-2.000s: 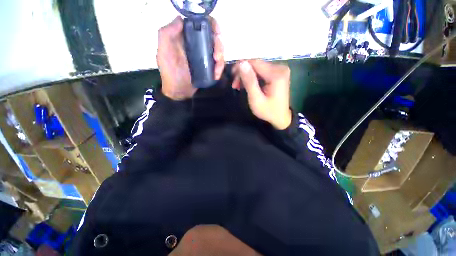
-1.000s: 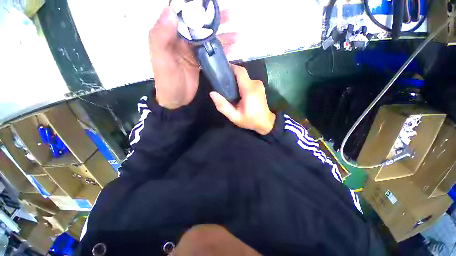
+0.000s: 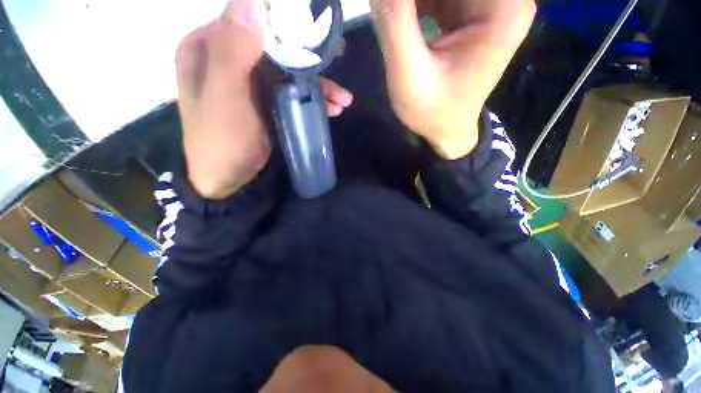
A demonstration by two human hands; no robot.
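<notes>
A dark grey handheld fan [image 3: 305, 142] is upright at the upper middle, its round head at the top edge and its handle pointing down. White curved blades show inside the head. My left hand [image 3: 223, 100] is shut on the fan around the head and the top of the handle; fingertips show on the handle's right side. My right hand [image 3: 453, 65] is raised to the right of the fan, apart from it, partly cut off by the top edge. Its fingers are curled, and whether it holds something small cannot be told.
A white sheet [image 3: 115, 57] lies on the bench at upper left. Divided cardboard trays [image 3: 77, 230] with blue pieces are at left. At right, a pale hose [image 3: 549, 138] ends in a metal tool resting in an open carton [image 3: 657, 165]. Part of a person [image 3: 653, 330] shows at lower right.
My right hand has let go of the fan's handle and moved up and right. The fan has swung to near vertical and sits lower in view, still in my left hand. The view has shifted.
</notes>
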